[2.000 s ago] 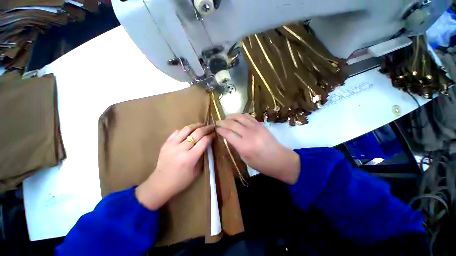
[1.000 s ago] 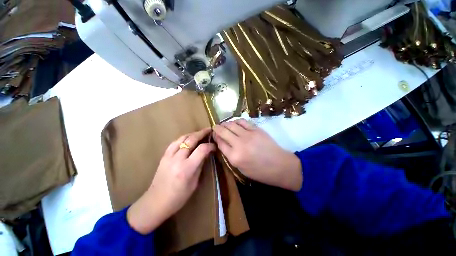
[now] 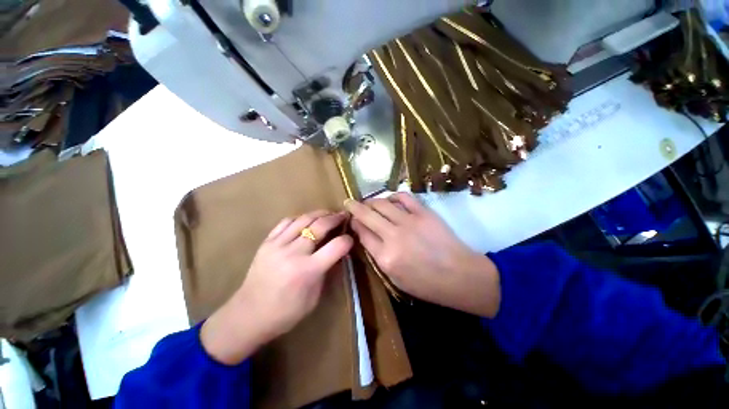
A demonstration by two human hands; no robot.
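A tan-brown fabric panel (image 3: 240, 200) lies flat with its upper right corner under the presser foot area of the sewing machine (image 3: 216, 88). A zipper with gold teeth (image 3: 345, 173) runs from the foot down along the panel's right edge. My left hand (image 3: 292, 268), with a ring, lies on the panel and pinches its edge. My right hand (image 3: 416, 248) pinches the zipper at the same spot, the fingertips of both hands touching. Below them a white strip (image 3: 361, 335) and a darker brown strip (image 3: 388, 339) hang along the edge. The needle tip is too small to tell.
A zipper bundle (image 3: 472, 104) lies right of the needle, a smaller one (image 3: 691, 68) at the far right. A brown panel stack (image 3: 60, 240) is at left, an untidy cloth pile (image 3: 56, 72) at upper left. The white table's edge (image 3: 559, 216) curves at right.
The camera view has shifted and tilted. Both hands stay pinched together at the panel edge. The zipper stretch between the foot and the fingertips looks about the same as one second ago.
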